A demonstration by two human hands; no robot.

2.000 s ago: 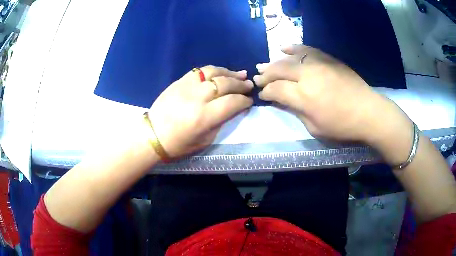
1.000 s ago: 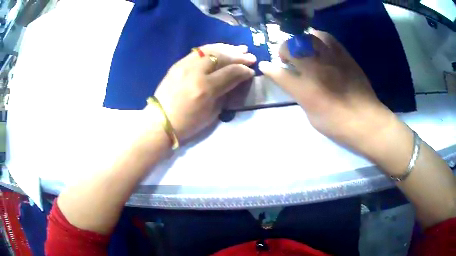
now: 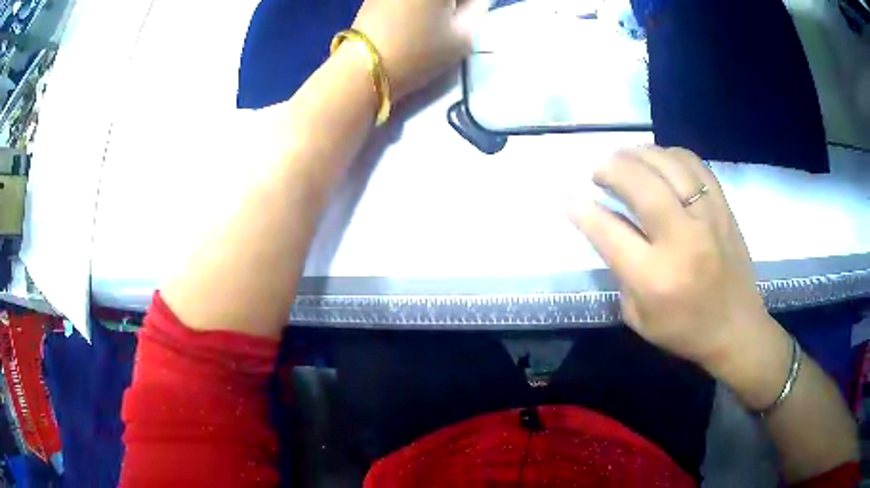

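Note:
A navy panel (image 3: 286, 52) lies at the upper left, partly under my left forearm. A second navy piece (image 3: 735, 86) lies right of the bright metal plate (image 3: 563, 91). My left hand (image 3: 420, 38) reaches to the top edge at the left panel; its fingers are blurred and partly cut off, so its hold cannot be told. My right hand (image 3: 677, 248) is above the table near its front edge, fingers apart and curved, holding nothing. The needle area is not clearly visible.
The white table (image 3: 219, 181) has a ruler strip (image 3: 458, 309) along its front edge. A dark rounded tab (image 3: 477, 129) sits at the plate's left corner. A red basket (image 3: 29, 381) stands at the lower left, with navy cloth (image 3: 91, 400) beside it.
My left hand has moved up and away from the plate's left side. My right hand has left the needle area and drawn back toward the front edge. The view has shifted, and the machine head no longer shows.

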